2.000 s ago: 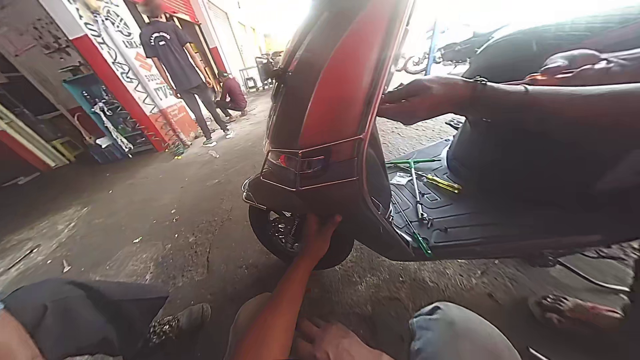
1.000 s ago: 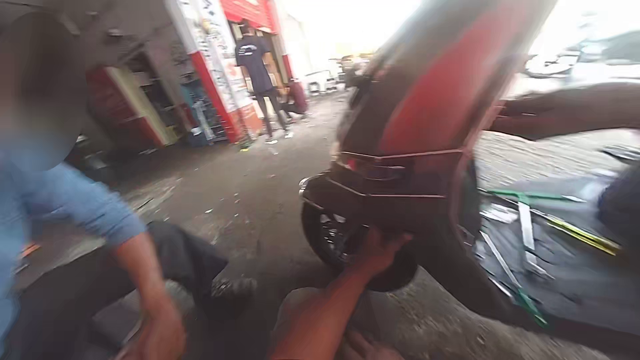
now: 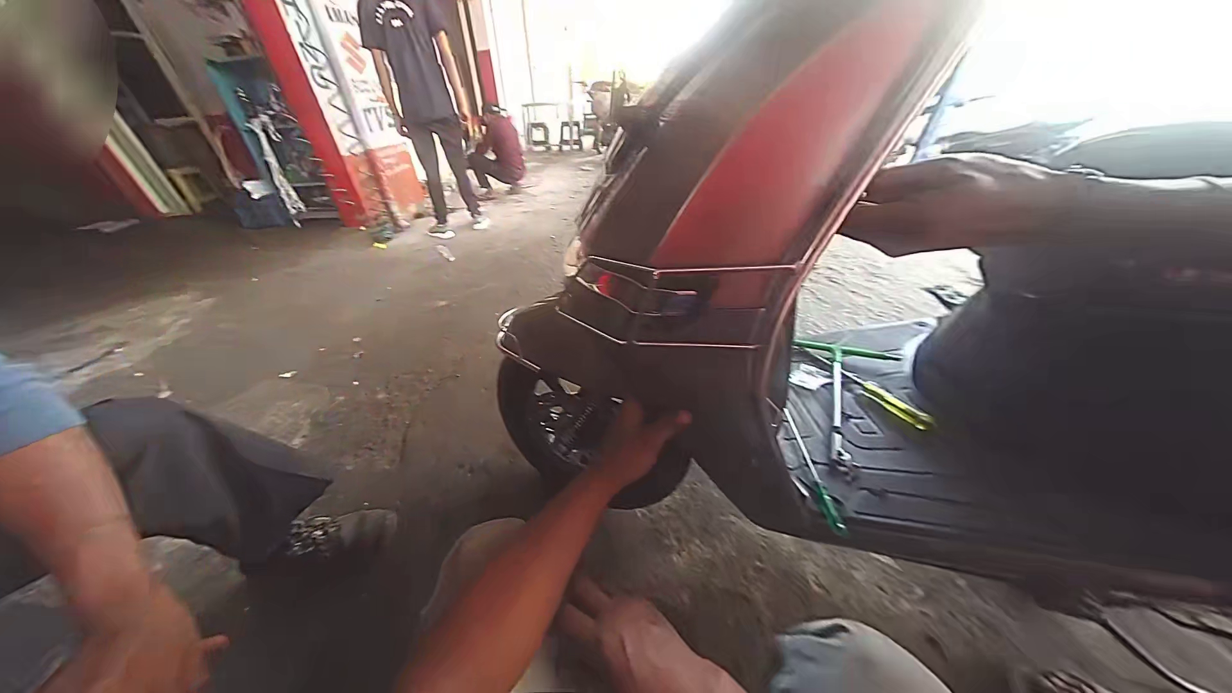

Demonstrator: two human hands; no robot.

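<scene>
My left hand [image 3: 640,448] reaches to the dark lower front of a scooter, beside its front wheel [image 3: 553,423]. The thumb points right against the dark body panel [image 3: 674,371]; the other fingertips are hard to make out there. Low in the view, my right hand [image 3: 640,640] lies near my knees, its fingers stretched out and nothing visible in it. Above my left hand rise the metal trim bars [image 3: 698,344] and a red body panel [image 3: 770,164]. On the ribbed footboard [image 3: 895,500] lie a green-handled T-handle wrench [image 3: 836,395], a second green-handled tool [image 3: 813,472] and a yellow-handled screwdriver [image 3: 897,404].
Another person's hand [image 3: 938,202] is behind the front shield at right. A person's forearm [image 3: 72,520] and dark-trousered leg [image 3: 192,462] are close at left. Farther back, one person stands [image 3: 423,87] and another squats [image 3: 500,149] near a red and white pillar [image 3: 332,106].
The person's second hand, seen near the right edge two seconds ago, is out of sight. The close person at left shows a forearm now. My left hand stays at the scooter's lower front.
</scene>
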